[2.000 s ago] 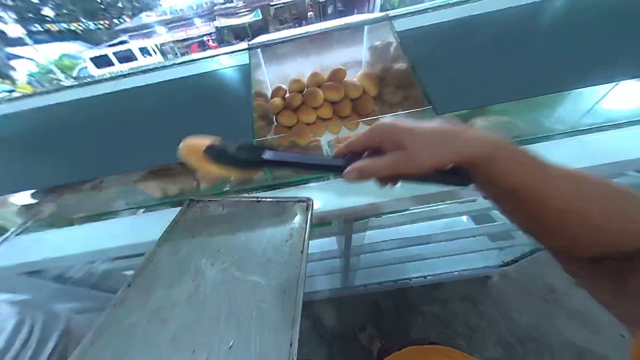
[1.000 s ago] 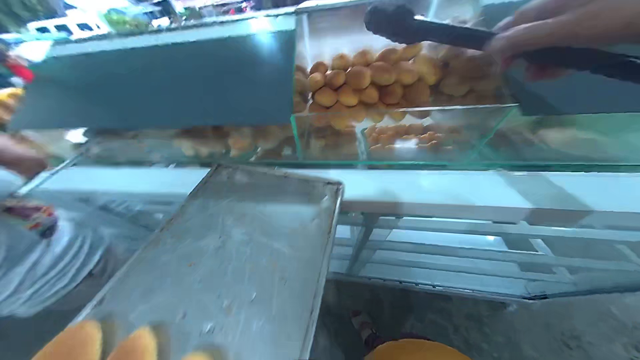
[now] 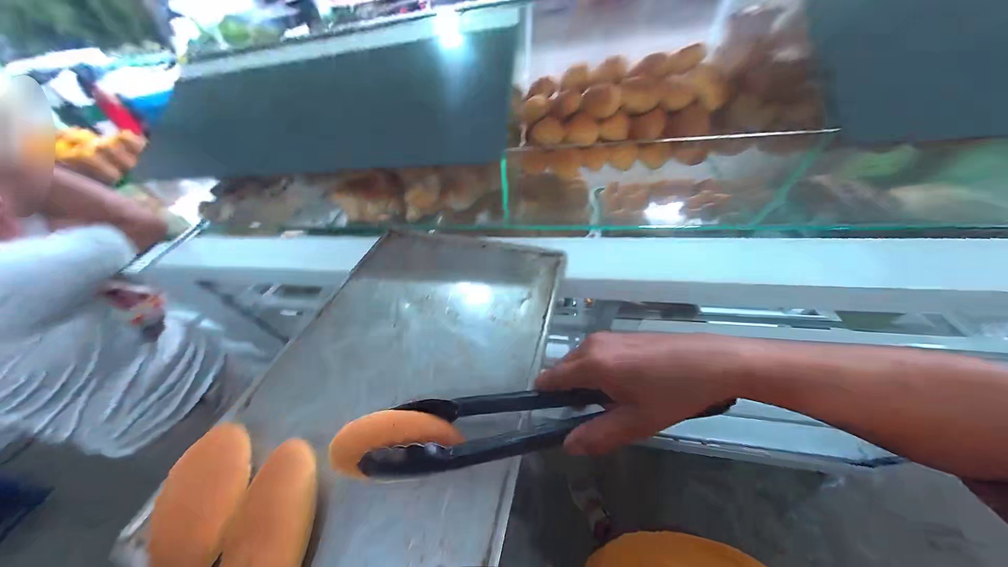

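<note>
My right hand grips a pair of black tongs at the lower middle. Between the tong tips is an oval golden bread roll, over the metal baking tray. Two longer golden rolls lie side by side at the tray's near left end. The tray slants away, its far end against the white ledge of a glass display case. My left hand is out of view.
The glass case holds piled round buns and other breads. A person in a light shirt stands at the left. White ledge runs across. A rounded orange object shows at the bottom edge.
The right hand and tongs have come down from the case to the tray. The tong tips, without bread a second ago, now hold a roll. The view has shifted.
</note>
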